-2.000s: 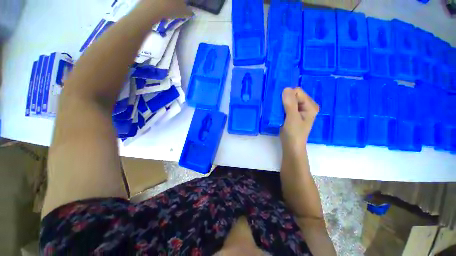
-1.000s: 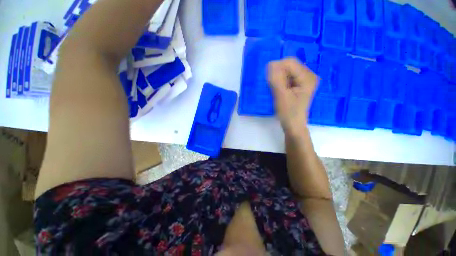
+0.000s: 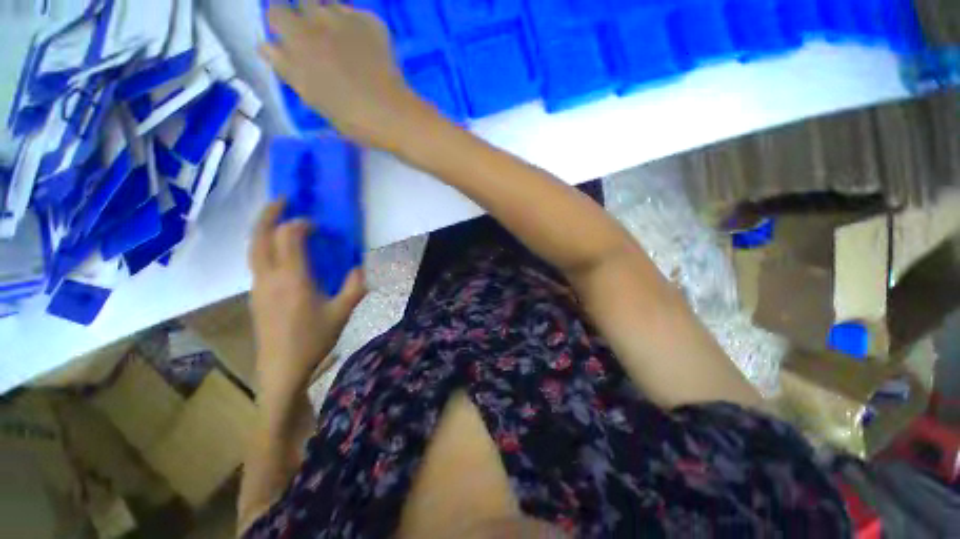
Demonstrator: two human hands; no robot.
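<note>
My left hand (image 3: pixel 295 290) holds the lower end of a blue blister tray (image 3: pixel 326 211) at the table's front edge. The tray has a long shaped hollow; whether a device lies in it is too blurred to tell. My right hand (image 3: pixel 332 68) is palm down over other blue trays, beyond the held one. Its fingers point left and are slightly spread; what is under them is hidden. More blue trays (image 3: pixel 495 68) lie side by side to the right.
A loose heap of white and blue retail boxes (image 3: pixel 126 158) lies on the white table (image 3: pixel 442 190) at the left. Brown open cartons (image 3: pixel 190 421) stand on the floor at the left, more cartons (image 3: pixel 790 284) at the right.
The view has turned. My left hand has come back from the upper left and gripped a tray. My right hand has moved left across the trays and its fist has opened out.
</note>
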